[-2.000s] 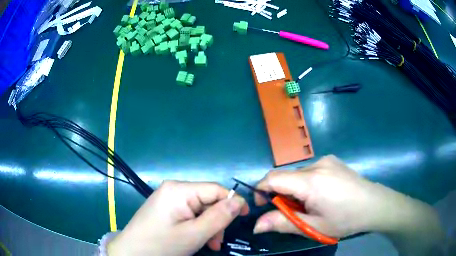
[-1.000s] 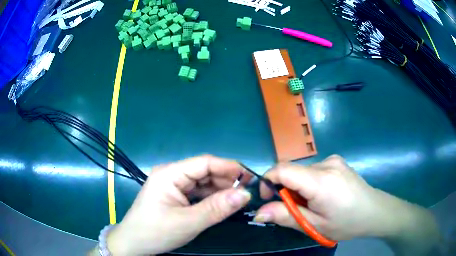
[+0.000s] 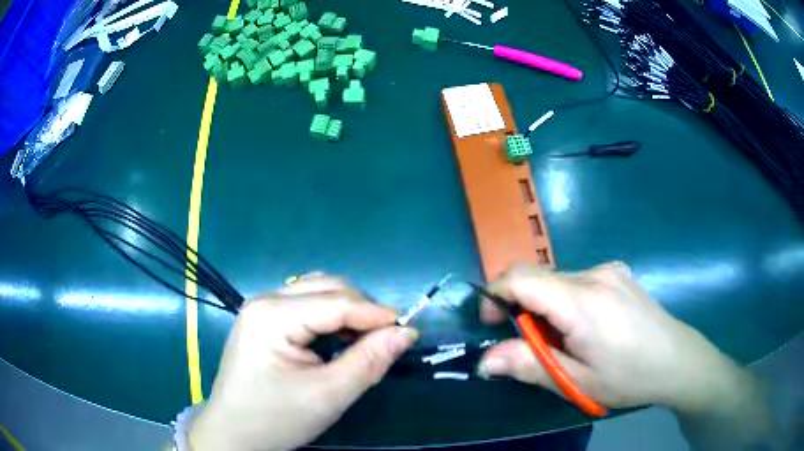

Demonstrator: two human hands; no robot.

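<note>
My left hand (image 3: 317, 343) pinches one black wire with a white marker sleeve (image 3: 419, 308); its bare tip points up and right. The harness of thin black wires (image 3: 167, 242) runs from the left of the bench under my left hand. More white sleeves (image 3: 450, 355) lie below, between my hands. My right hand (image 3: 591, 339) holds snips with orange-red handles (image 3: 557, 365). Their dark jaws are just right of the wire tip, apart from it. Part of the harness is hidden by my left hand.
The orange-brown fixture (image 3: 498, 203) with one green block (image 3: 518, 148) lies ahead, its near end at my right hand. Beyond are a pile of green blocks (image 3: 291, 53), a pink screwdriver (image 3: 538, 62), and a small black tool (image 3: 613, 150). Harness bundles (image 3: 732, 97) lie right; a blue bin (image 3: 26, 70) left.
The jaws of the snips have moved right, away from the wire. More of the sleeve and bare wire tip now shows above my left fingers.
</note>
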